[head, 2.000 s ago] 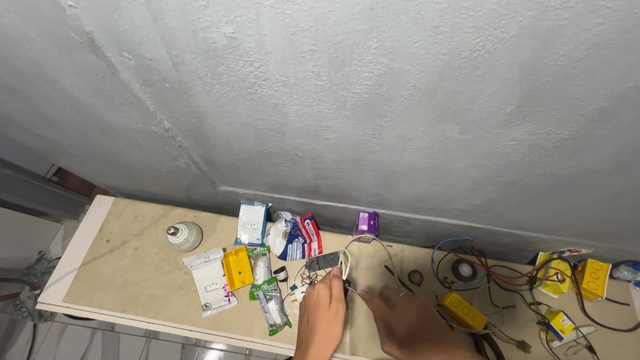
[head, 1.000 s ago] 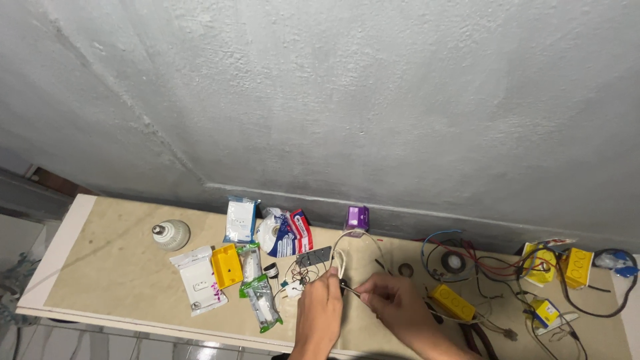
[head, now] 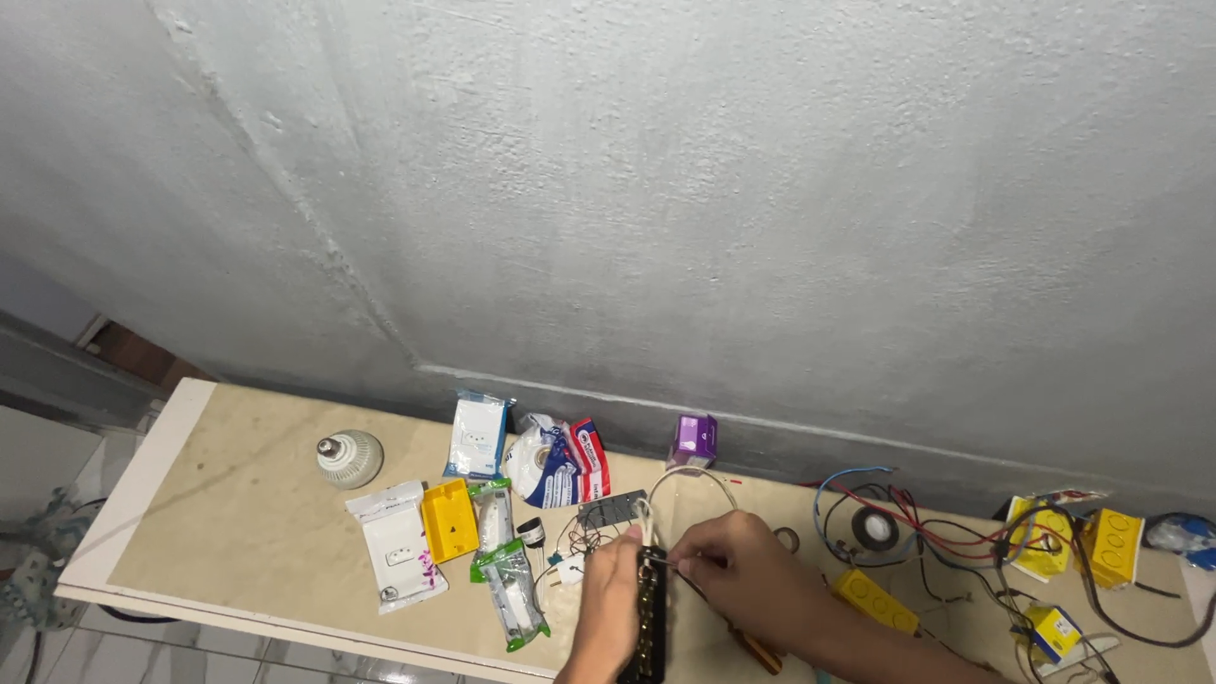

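My left hand (head: 613,603) is closed around a long black strip (head: 648,617) with a row of brass-coloured metal parts, held over the front of the table. A white cable (head: 689,469) loops up from the strip's top end and bends down to the right. At the strip's right side, my right hand (head: 736,560) pinches a thin wire or slim tool (head: 668,561); which of the two is unclear. Under the right hand lies a tool with an orange and black handle (head: 757,652), partly hidden. A dark grey panel (head: 613,510) with thin wires lies just behind the left hand.
A light bulb (head: 350,459), packaged outlets (head: 397,551), a yellow electrical box (head: 449,521) and a purple carton (head: 693,442) stand left and behind. Rightward are more yellow boxes (head: 874,600), tangled wires and a roll of black tape (head: 874,528). The grey wall borders the table's back edge.
The black strip in my left hand now shows plainly, with its metal parts facing up. My right hand has turned over and sits close against the strip's right side.
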